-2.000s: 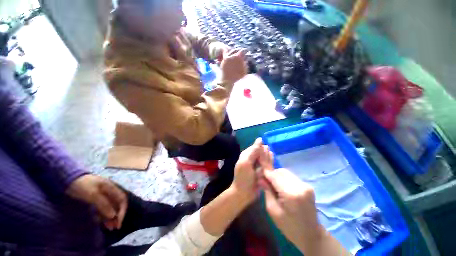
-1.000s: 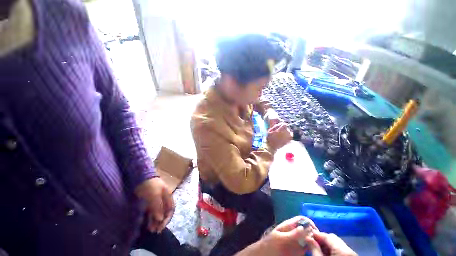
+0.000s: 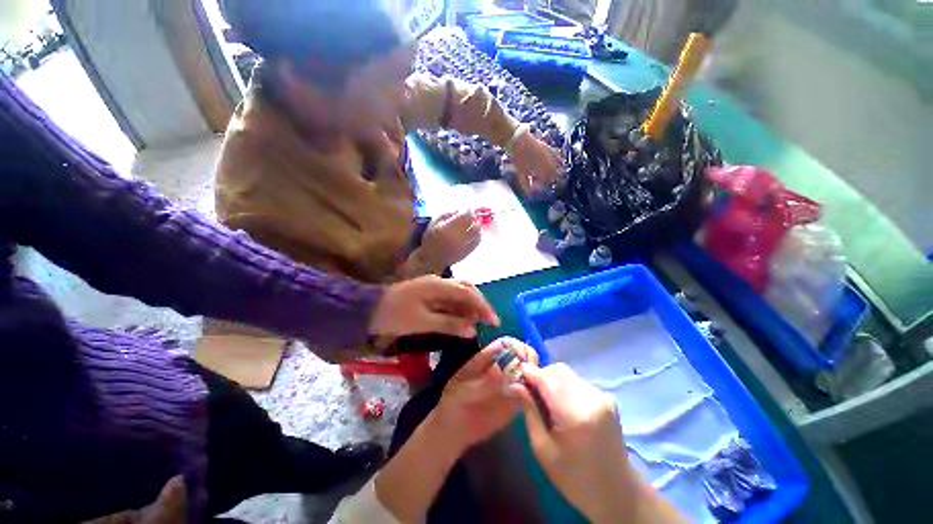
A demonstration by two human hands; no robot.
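Note:
My left hand (image 3: 476,392) holds a small grey and white figurine (image 3: 508,362) in its fingertips, left of the blue tray's far corner. My right hand (image 3: 575,425) meets it there, its thumb and fingers pinched close against the figurine. Whether the right fingers hold a small piece cannot be seen. The blue tray (image 3: 713,374) has a white paper liner (image 3: 624,374) with creases or thin strips across it. Small purple-and-white pieces (image 3: 737,478) lie clustered at its near end.
A person in purple reaches a hand (image 3: 435,309) close beside my left hand. A seated person in brown (image 3: 307,174) is at a white sheet (image 3: 501,230). Beyond the tray are a black bag of figurines (image 3: 629,169), a yellow-orange handle (image 3: 677,84) and a pink-red bag (image 3: 752,220).
The purple-sleeved arm has reached forward toward my hands. The seated person's arm now stretches toward the black bag's side. The view has tilted down, showing more tray; the figurine stays in my fingers.

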